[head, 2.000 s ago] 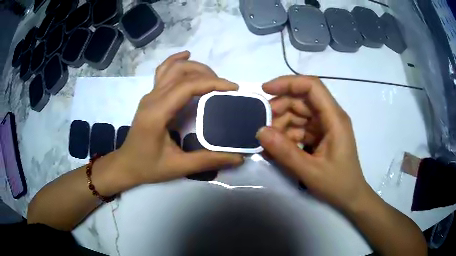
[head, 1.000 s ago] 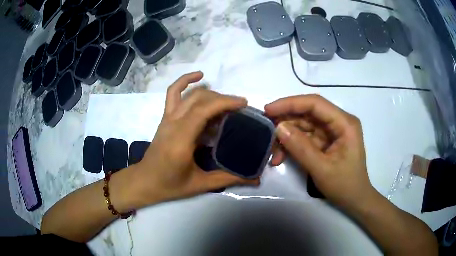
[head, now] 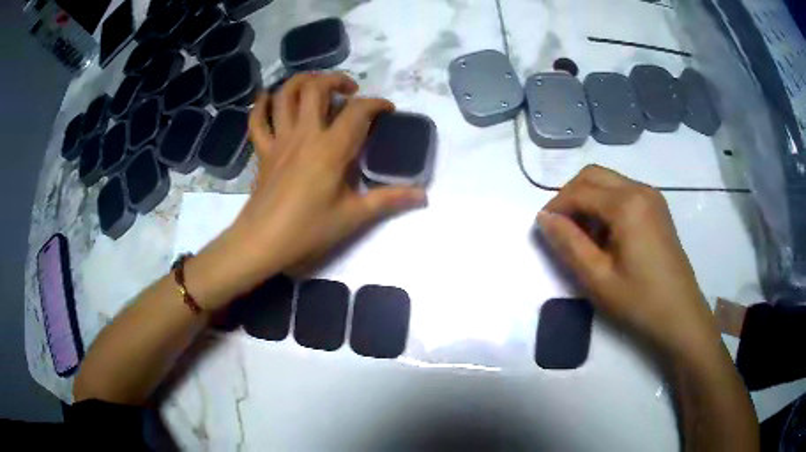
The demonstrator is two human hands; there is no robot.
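My left hand (head: pixel 309 168) holds a padded housing (head: pixel 399 148), black face up with a grey rim, between thumb and fingers above the table, left of the middle. My right hand (head: pixel 610 234) is at the right with its fingers curled and thumb against the index finger; whether anything small is between them cannot be told. A row of black pads (head: pixel 380 320) lies on the white backing sheet (head: pixel 468 309) below my left hand, partly hidden by my wrist. One more black pad (head: pixel 564 333) lies apart, below my right hand.
Padded housings (head: pixel 186 137) are grouped at upper left. Bare grey housings (head: pixel 558 109) stand in a row at upper right, near a small round dark cap (head: pixel 566 66). A smartphone (head: pixel 58 305) lies at the left edge. A dark cloth (head: pixel 773 344) and tan tape piece (head: pixel 731 316) are at right.
My left hand has moved up and left with the padded housing, toward the group. My right hand has come away from it to the right. The pads under my hands now show.
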